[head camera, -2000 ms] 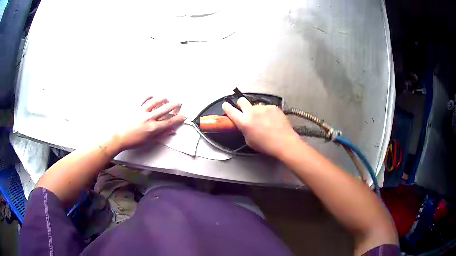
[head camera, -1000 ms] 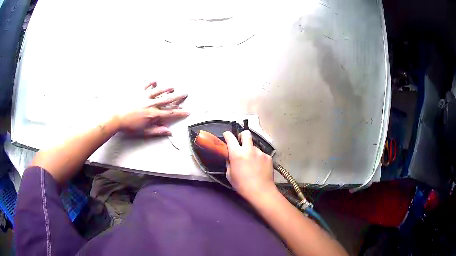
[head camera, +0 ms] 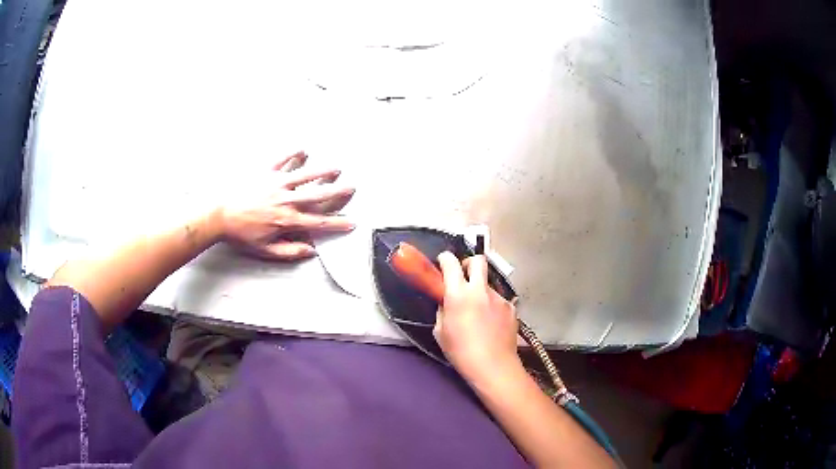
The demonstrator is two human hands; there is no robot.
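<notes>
My right hand (head camera: pixel 477 325) is closed around the orange-brown handle of the black steam iron (head camera: pixel 408 291), near the table's front edge. The iron's narrow end points up and left. A white garment piece (head camera: pixel 344 261) lies under and left of the iron; its outline is hard to tell from the pale cover. A corner of white cloth shows at the iron's right side. My left hand (head camera: pixel 289 212) lies flat with spread fingers on the white cloth, left of the iron, not touching it.
The pale pressing table (head camera: pixel 632 247) has rounded corners. A ribbed hose (head camera: pixel 543 355) runs from the iron over the front edge. White pieces with thin curved edges (head camera: pixel 390 98) lie farther back. A blue basket (head camera: pixel 133 371) is low at left; orange-red loops (head camera: pixel 718 282) are at right.
The iron has moved right and toward the table's front edge, turning so its rear and hose point down-right. My left hand has flattened, fingers spread. The far pieces appear slightly lower in view.
</notes>
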